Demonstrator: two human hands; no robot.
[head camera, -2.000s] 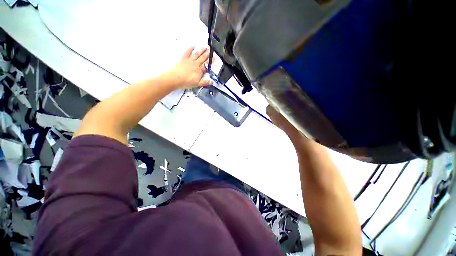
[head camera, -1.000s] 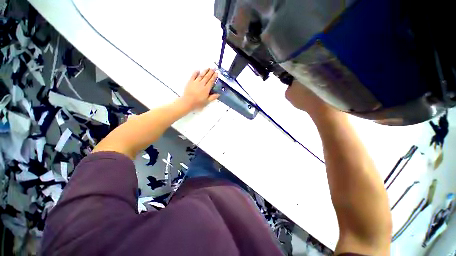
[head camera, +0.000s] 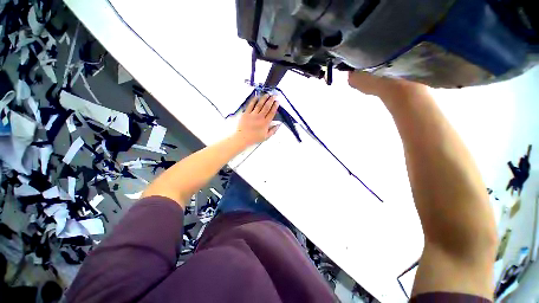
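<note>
The cutting machine [head camera: 366,41], with its blue and silver motor, stands at the upper right on the white paper-topped lay [head camera: 331,207]. Its upright blade part [head camera: 275,77] meets the lay beside my left hand. My left hand [head camera: 258,121] rests palm down on the lay, fingertips close to the foot of the cutter, holding nothing. My right hand [head camera: 369,83] is at the machine below the motor, its fingers hidden behind it. Dark cut lines run from the foot towards the lower right and the left. A wider dark gap shows right of my left hand.
Paper and dark fabric scraps [head camera: 83,112] cover the floor at the left, beyond the table edge. A dark angled cut line lies at the lower right. Dark and brownish items [head camera: 520,168] lie at the far right. My body is against the near edge.
The motor has moved up in the picture, with my right hand staying at it. My left hand has moved right and down beside the foot. The silver base plate no longer shows.
</note>
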